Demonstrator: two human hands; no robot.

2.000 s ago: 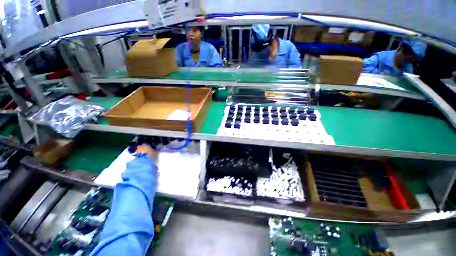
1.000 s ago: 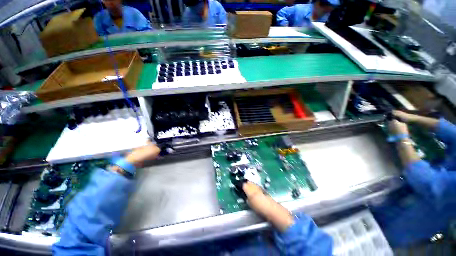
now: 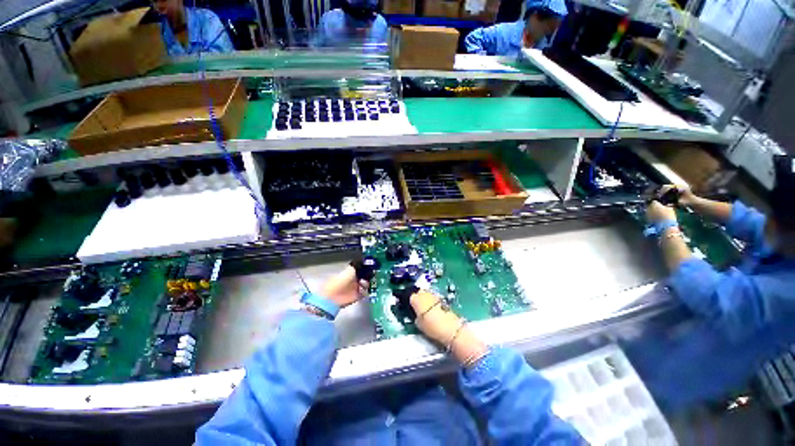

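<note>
A green circuit board (image 3: 471, 287) lies on the metal-railed line in front of me. It carries black round parts, white patches and yellow-orange parts. My left hand (image 3: 344, 286), with a blue wrist band, holds a black cylindrical part (image 3: 365, 266) at the board's left edge. My right hand (image 3: 429, 311) is over the board's left half, its fingers on a dark part (image 3: 405, 296) next to a white patch. The fingertips partly hide that part.
Another populated board (image 3: 131, 322) lies at left. A foam tray (image 3: 166, 231) with black cylinders, black parts bins (image 3: 307, 187) and a cardboard box (image 3: 462, 207) stand behind. At right another worker (image 3: 723, 261) handles parts. A white compartment tray (image 3: 610, 396) is at lower right.
My left hand has moved right, from beside the bins to the board's left edge, with the black cylinder. My right hand stays over the board. The view has turned from the left towards the right.
</note>
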